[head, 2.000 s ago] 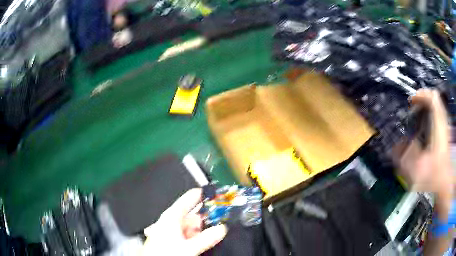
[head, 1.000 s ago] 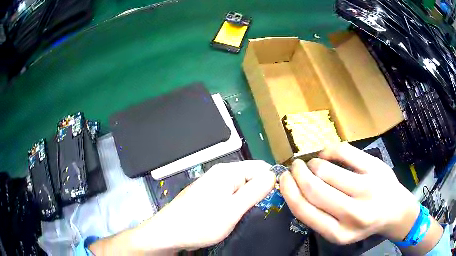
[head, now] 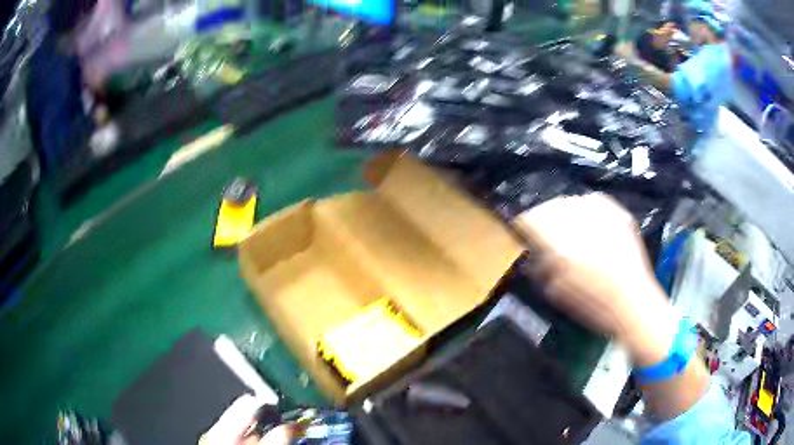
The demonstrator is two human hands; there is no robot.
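Observation:
A smartphone body [head: 326,428] shows its blue board end at the bottom edge, blurred and mostly cut off. My left hand [head: 242,424] is at its left side with fingers on it, also cut off by the bottom edge. My right hand [head: 585,254] is raised right of the carton, blurred, with a blue strap at the wrist. I cannot tell whether its fingers hold anything. The black compartment tray [head: 514,378] lies below it with a grey piece [head: 437,397] on it.
An open brown carton [head: 292,282] holds a yellow ridged stack [head: 370,341]. A phone with a yellow back [head: 235,222] lies on the green mat. A black foam sheet [head: 178,391] is lower left. Glossy blister trays [head: 557,130] fill the back. A person in blue [head: 701,78] is upper right.
The view has swung up and right. My hands were together over the phone's board end; now my right hand is apart, out to the right, and my left remains at the phone.

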